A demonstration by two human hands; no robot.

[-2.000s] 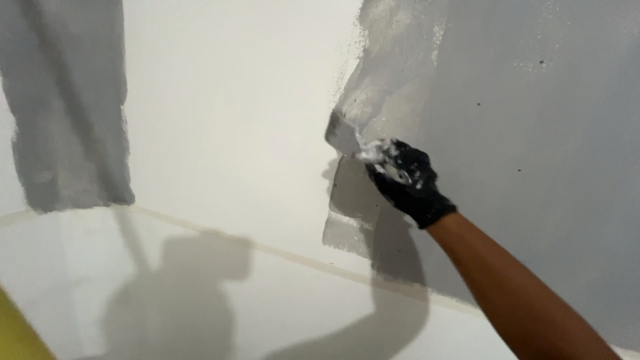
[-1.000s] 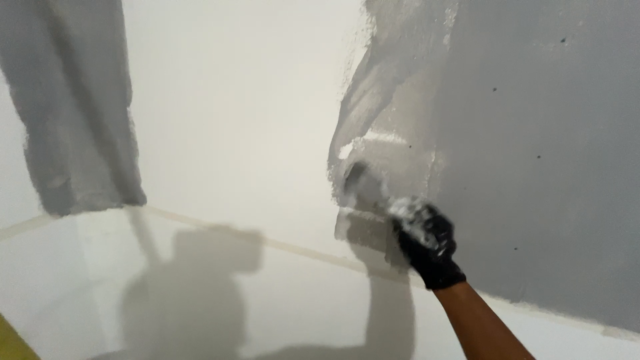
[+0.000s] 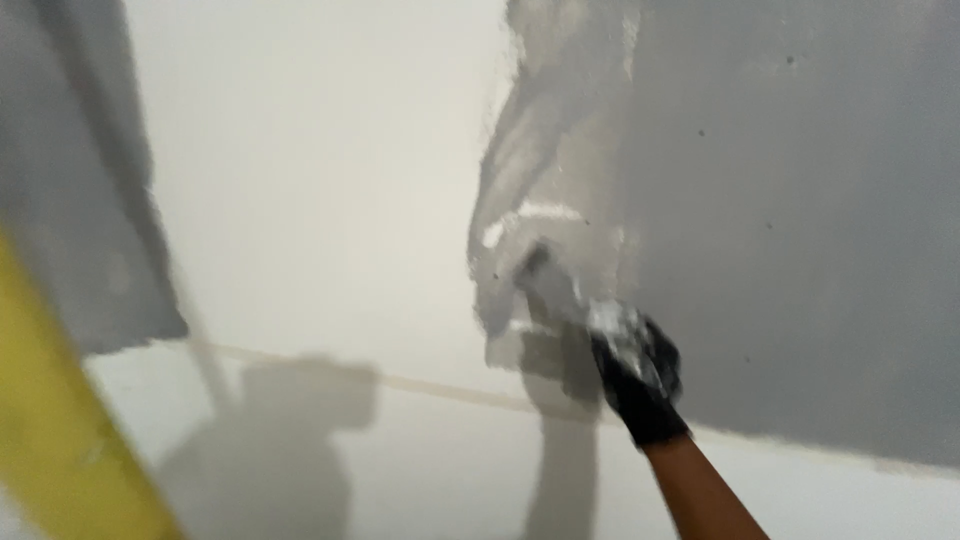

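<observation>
My right hand (image 3: 637,375), in a black glove smeared with white compound, is closed around a putty knife (image 3: 551,281). The blurred blade lies against a wet grey patch of compound (image 3: 555,172) on the wall, near the patch's lower left edge. Thin white ridges of compound show just above the blade. To the right of the patch spreads a larger smooth grey area (image 3: 787,262) with several small dark spots. The handle is mostly hidden by the glove. My left hand is out of view.
A yellow bar or rail (image 3: 67,420) crosses the lower left corner, close to the camera. Behind it is another grey strip (image 3: 75,187) on the white wall (image 3: 315,187). A beige line (image 3: 450,394) runs across the lower wall, with shadows of a head and arm over it.
My right hand and the putty knife have moved down the patch's left side. The white ridges near the blade were not there two seconds ago. More of the yellow bar shows now.
</observation>
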